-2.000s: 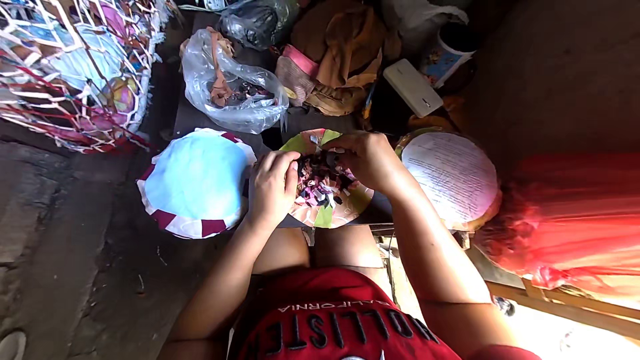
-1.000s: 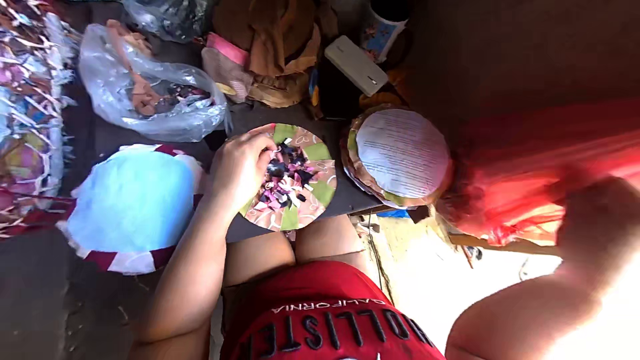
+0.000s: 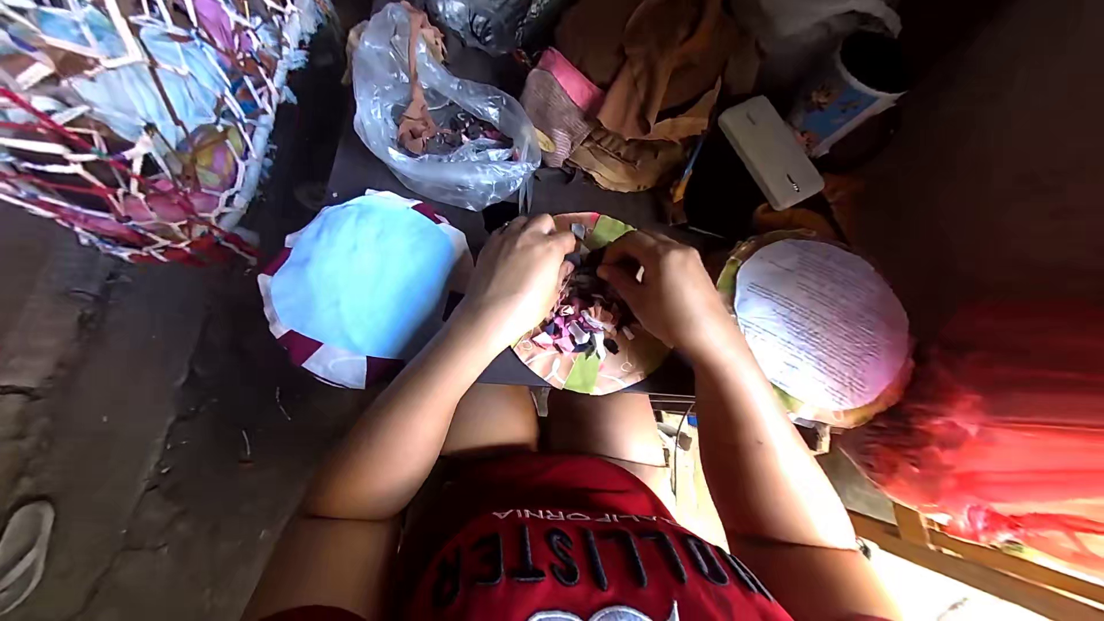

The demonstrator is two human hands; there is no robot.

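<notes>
A round patchwork fabric piece (image 3: 595, 371) in peach and green lies in front of me, with a heap of small fabric scraps (image 3: 580, 328) on it. My left hand (image 3: 528, 267) rests at its upper left, fingers bent at the edge of the scraps. At its upper right, my right hand (image 3: 662, 280) has thumb and fingertips close together over the dark scraps; whether they pinch a scrap cannot be told. To the left lies a round piece with a light blue face (image 3: 366, 276) and a maroon and white rim. At the right is a stack of round pieces topped by a printed paper disc (image 3: 819, 323).
Behind the work lie a clear plastic bag (image 3: 466, 172) of scraps, brown cloth (image 3: 638, 78), a white power bank or similar box (image 3: 770, 151) and a decorated cup (image 3: 841, 95). A netted basket (image 3: 172, 129) of fabric stands upper left; red netting (image 3: 1018, 423) lies right.
My right hand, out over the red netting one second ago, is back at the patchwork piece beside my left hand. The view has shifted.
</notes>
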